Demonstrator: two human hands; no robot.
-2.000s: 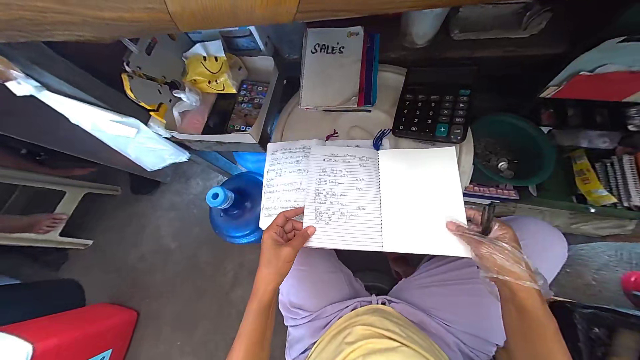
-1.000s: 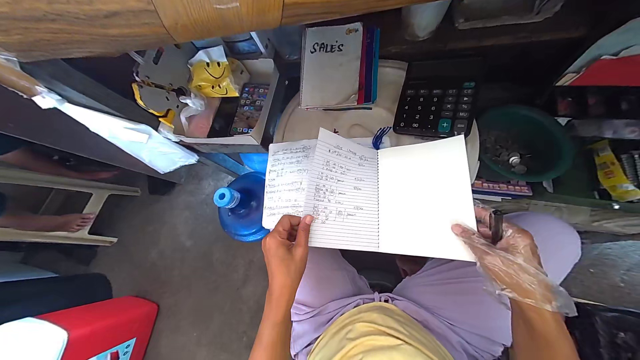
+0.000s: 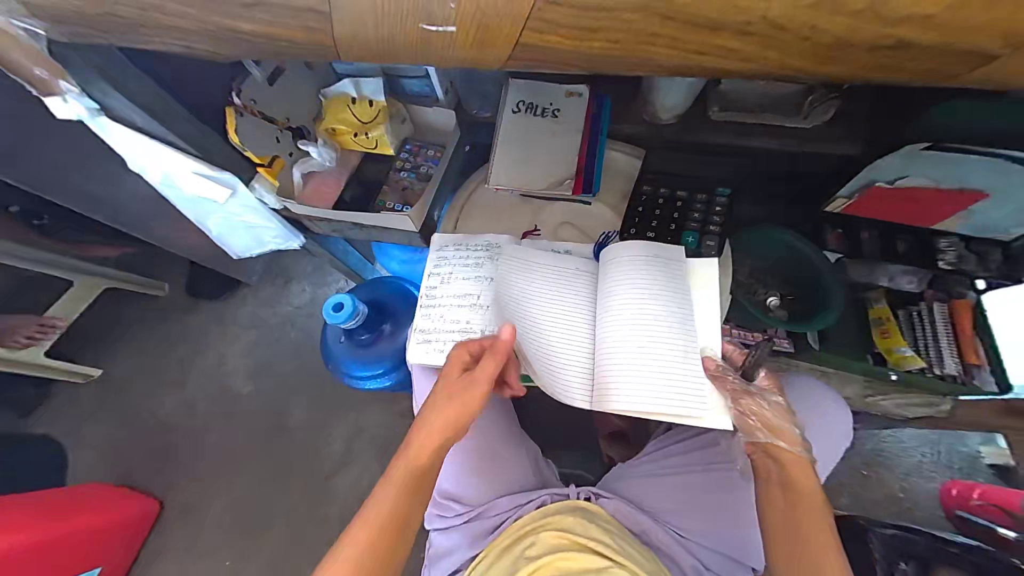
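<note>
An open ruled notebook lies over my lap, its middle pages blank and lined. Handwriting covers the page at its left. My left hand is at the lower edge of a curling page, thumb up against the paper; whether it pinches the page is hard to tell. My right hand, in a clear plastic glove, grips the notebook's lower right corner and also has a dark pen between the fingers. A black calculator sits just beyond the notebook's top edge.
Notebooks lie on a round lid. A box with a phone stands back left, above a blue water jug. At right are a green bowl with coins and a tray. Another person's foot shows far left.
A notebook page has turned, and blank lined pages now show where a written page and a plain white one were. My left hand has shifted from the notebook's lower edge onto the curling page.
</note>
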